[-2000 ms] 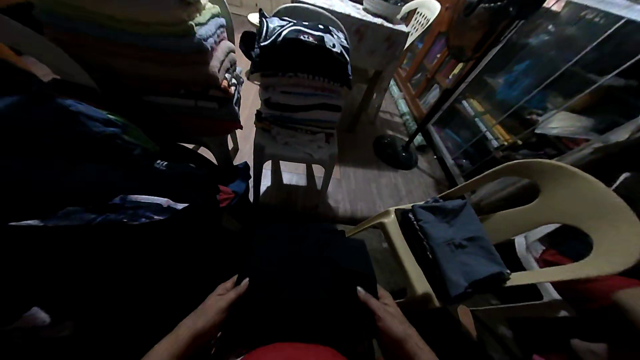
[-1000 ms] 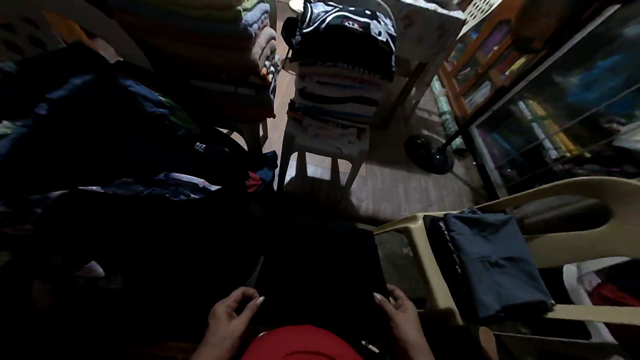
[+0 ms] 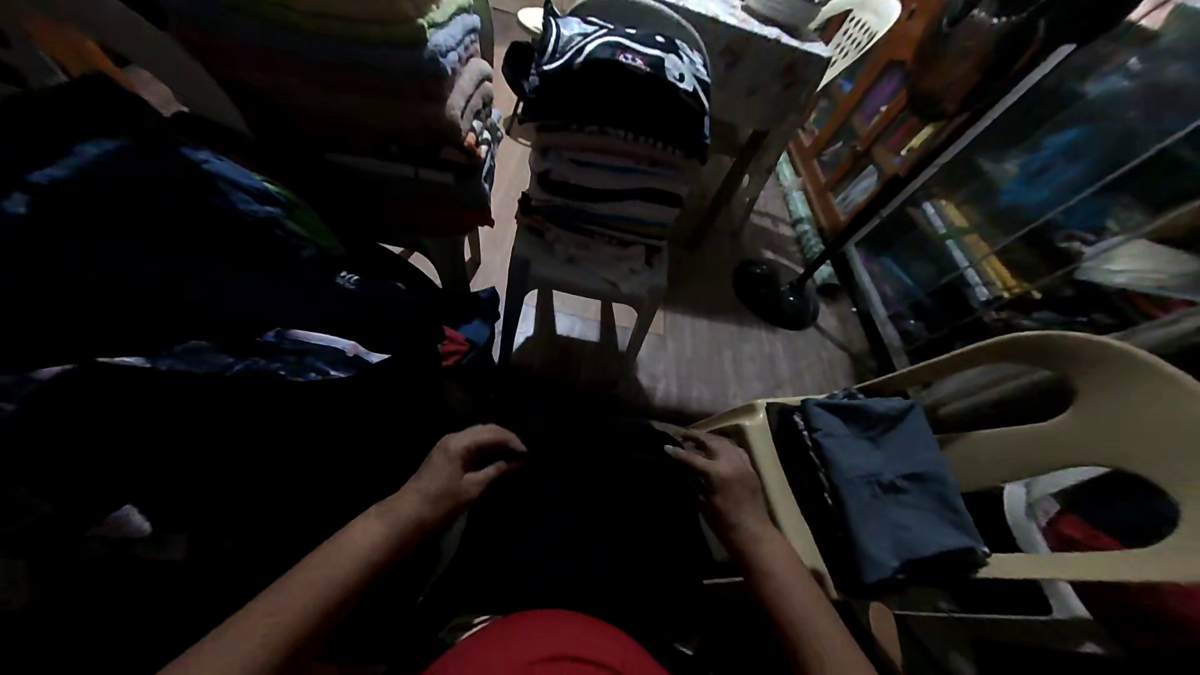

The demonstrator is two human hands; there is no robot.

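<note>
A dark cloth [image 3: 591, 506], nearly black in the dim light, lies before me over my lap. My left hand [image 3: 469, 464] is at its left side, thumb and fingers curved toward each other at the edge. At the right side my right hand [image 3: 717, 473] touches it in much the same way. The cloth's outline is lost in shadow, so how firmly each hand grips is hard to see. Right of my right hand, a folded blue-grey garment [image 3: 891, 487] rests on dark folded cloth on a cream plastic chair [image 3: 1125, 394].
A heap of dark clothes [image 3: 187, 281] fills the left. Ahead, folded clothes [image 3: 609, 178] are stacked on a plastic chair [image 3: 586, 277], beside another tall stack of folded cloth [image 3: 375, 103]. A round black stand base [image 3: 776, 295] stands on the floor near a glass-fronted cabinet [image 3: 1031, 216].
Both hands have moved forward along the dark cloth, away from my body, since one second ago. The view has shifted somewhat.
</note>
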